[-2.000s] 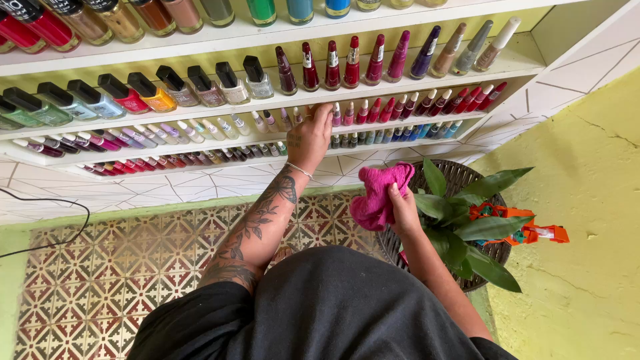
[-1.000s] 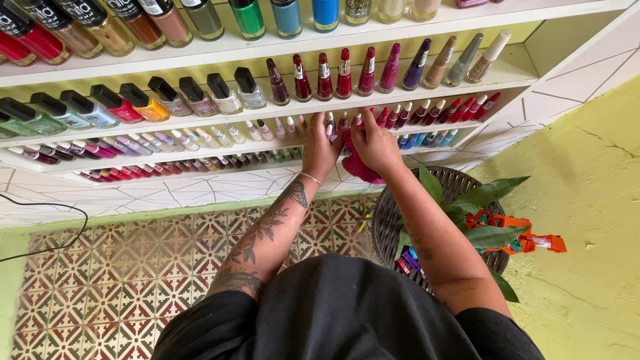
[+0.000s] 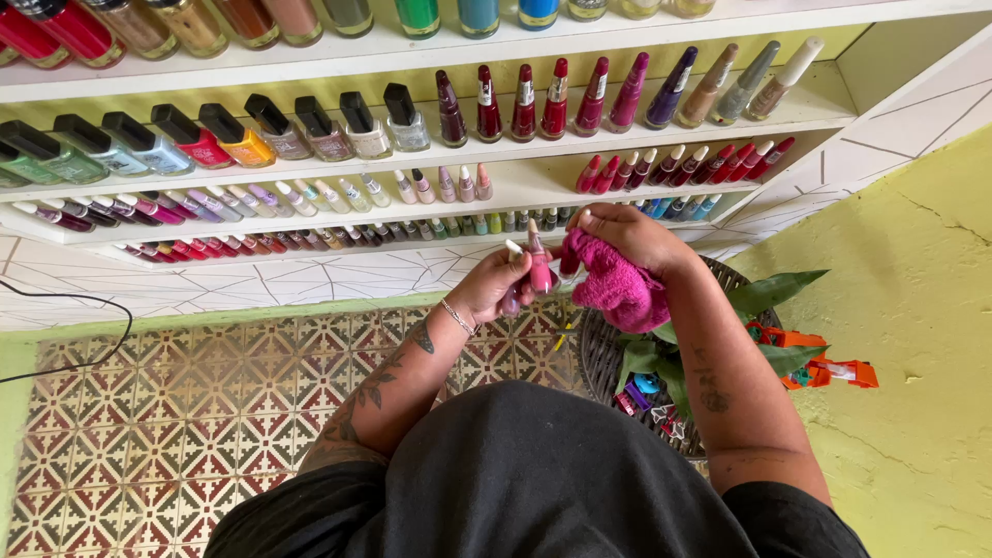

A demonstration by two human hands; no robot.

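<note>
My left hand (image 3: 496, 283) holds several small nail polish bottles in front of the lower shelves, among them a coral-pink nail polish bottle (image 3: 541, 273) with a pale cap. Close to its right, my right hand (image 3: 632, 240) grips a magenta terry cloth (image 3: 620, 287) and a dark red nail polish bottle (image 3: 570, 260), partly hidden by fingers and cloth. Small pink nail polish bottles (image 3: 466, 186) stand on the third shelf, left of a gap in the row. Red nail polish bottles (image 3: 606, 175) stand right of that gap.
White wall shelves (image 3: 511, 151) carry rows of polish bottles, with larger black-capped bottles (image 3: 225, 147) at the left. Below at the right, a dark wicker table (image 3: 604, 356) bears a leafy plant (image 3: 775, 291), an orange item (image 3: 806, 341) and small coloured clips. A black cable (image 3: 116, 306) hangs at the left.
Both hands have drawn back from the shelf toward me, with bottles in them. A gap shows in the small-bottle row, where bottles stood two seconds ago.
</note>
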